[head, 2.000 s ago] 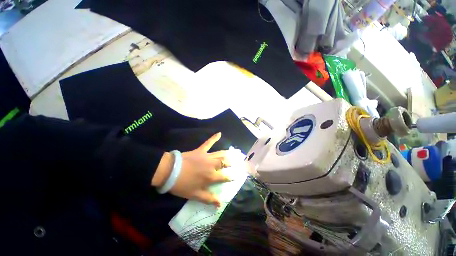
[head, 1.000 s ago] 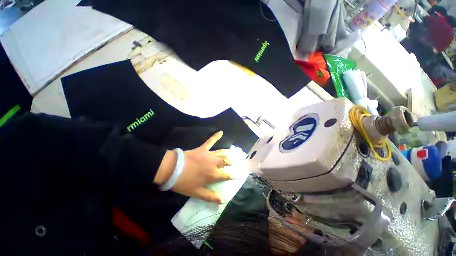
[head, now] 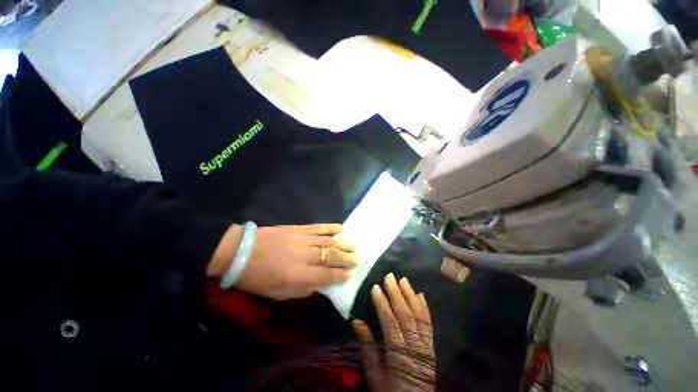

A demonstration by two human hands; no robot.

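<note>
A black garment panel (head: pixel 180 103) with green "Supermiami" lettering lies on the table, its near part running under the machine head (head: pixel 536 142). A white rectangular piece (head: pixel 380 218) lies on the panel, its upper right end beside the needle area, which is mostly hidden by the head. My left hand (head: pixel 291 259), with a bracelet and ring, lies flat with its fingers on the lower left part of the white piece. My right hand (head: pixel 402 325) lies flat on black cloth at the bottom, fingers extended, partly behind dark hair strands. It grips nothing visible.
A second black panel (head: pixel 448 53) lies across the far table. A white board (head: pixel 107 50) is at upper left. A bent metal wire (head: pixel 421 135) stands by the head. Red (head: pixel 514 37) and green (head: pixel 552 32) items are behind it. Thin scissors-like red parts cannot be made out clearly at lower right.
The view has shifted, so the table shows higher up. My left hand has moved down the white piece, uncovering its end near the needle. My right hand has come into clear view below.
</note>
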